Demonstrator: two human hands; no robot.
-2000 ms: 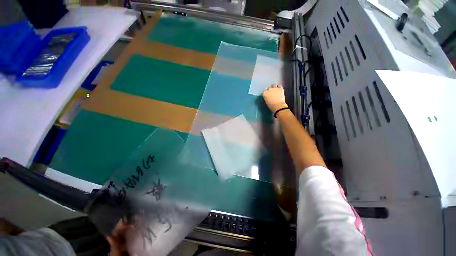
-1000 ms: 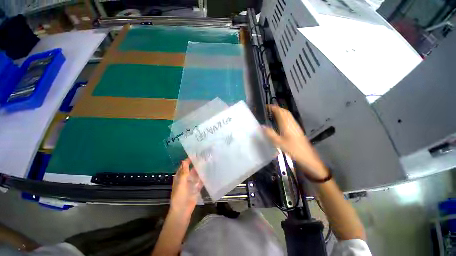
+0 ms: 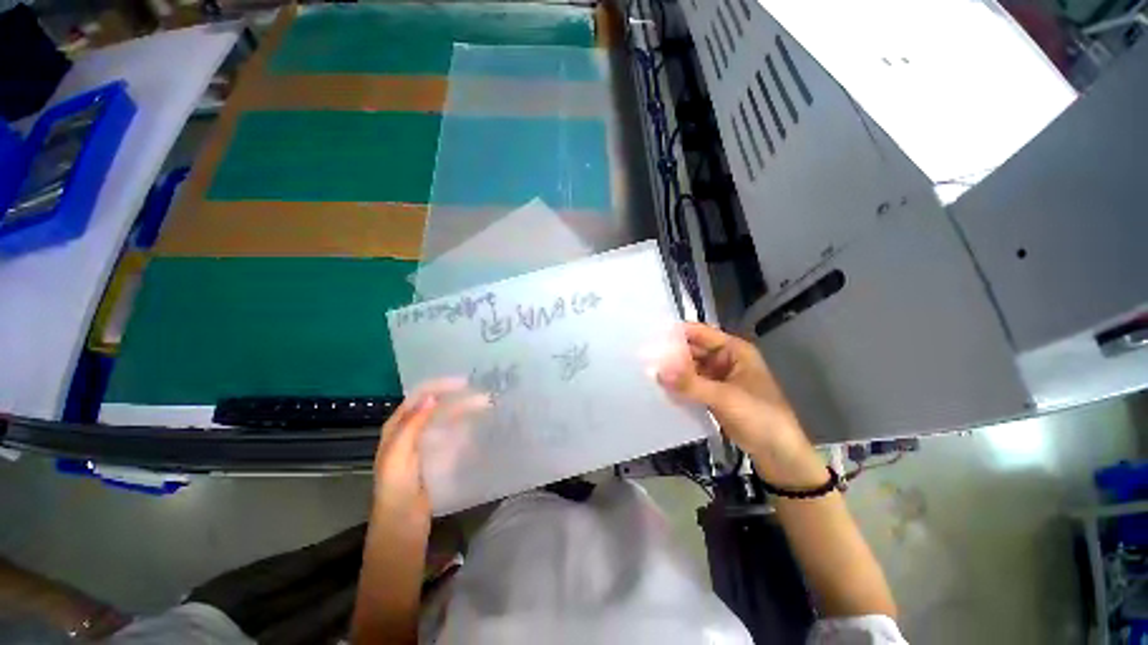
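Note:
A milky translucent labelled sample sheet (image 3: 554,403) with black handwriting is held up in front of me, over the front edge of the machine bed. My left hand (image 3: 426,441) grips its lower left side, with some fingers behind or against the sheet. My right hand (image 3: 724,378) grips its right edge, thumb on the front. Whether one or more sheets are held together I cannot tell. A pale sheet (image 3: 529,233) lies on the bed, partly hidden behind the held sheet. A bluish clear film (image 3: 523,158) lies under it on the green mat.
The bed has green mat strips (image 3: 302,158) on brown board. A black beam with hoses (image 3: 674,164) and the white slotted cabinet (image 3: 831,202) stand at right. A blue tray (image 3: 73,189) sits on the white table (image 3: 139,126) at left. A person's arm (image 3: 63,592) shows at lower left.
My right hand has come back from the far sheet on the bed and now holds the sample sheet's right edge. The sheet has been raised and turned more level before me.

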